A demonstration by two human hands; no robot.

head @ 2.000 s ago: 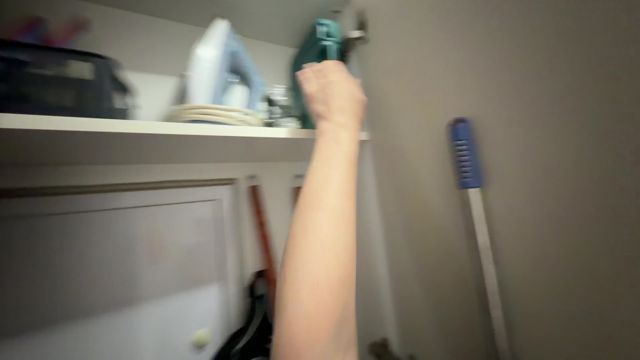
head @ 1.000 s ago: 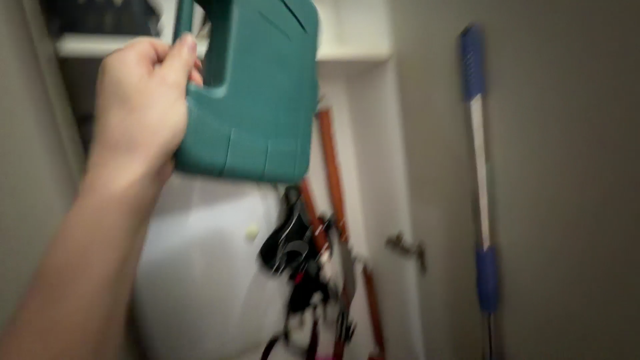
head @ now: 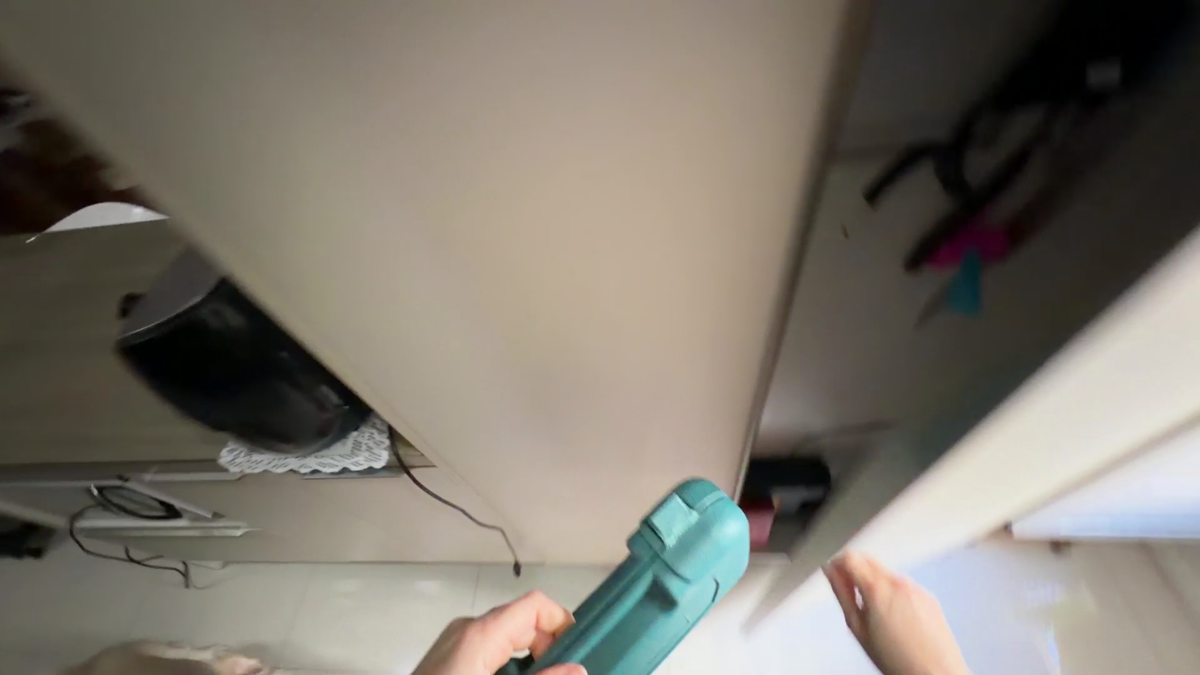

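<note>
A green hard plastic carrying case (head: 661,577) stands on edge at the bottom middle, tilted up to the right. My left hand (head: 511,637) grips it by its lower left side, fingers partly cut off by the frame. My right hand (head: 891,609) is at the lower right, its fingertips at the lower edge of a pale door panel (head: 1050,403). Whether those fingers are closed on the edge is not clear.
A broad beige panel (head: 525,244) fills the middle. Left of it, a black appliance (head: 234,361) stands on a white lace mat (head: 328,455), with a dark cable (head: 459,511) hanging down. Dark blurred items (head: 975,178) are inside the cupboard at right. Pale tiles (head: 375,600) cover the floor.
The view has swung far away from the shelf. The green case, held up at the cupboard a second ago, is now low in front of me. My right hand has come into view at the pale panel.
</note>
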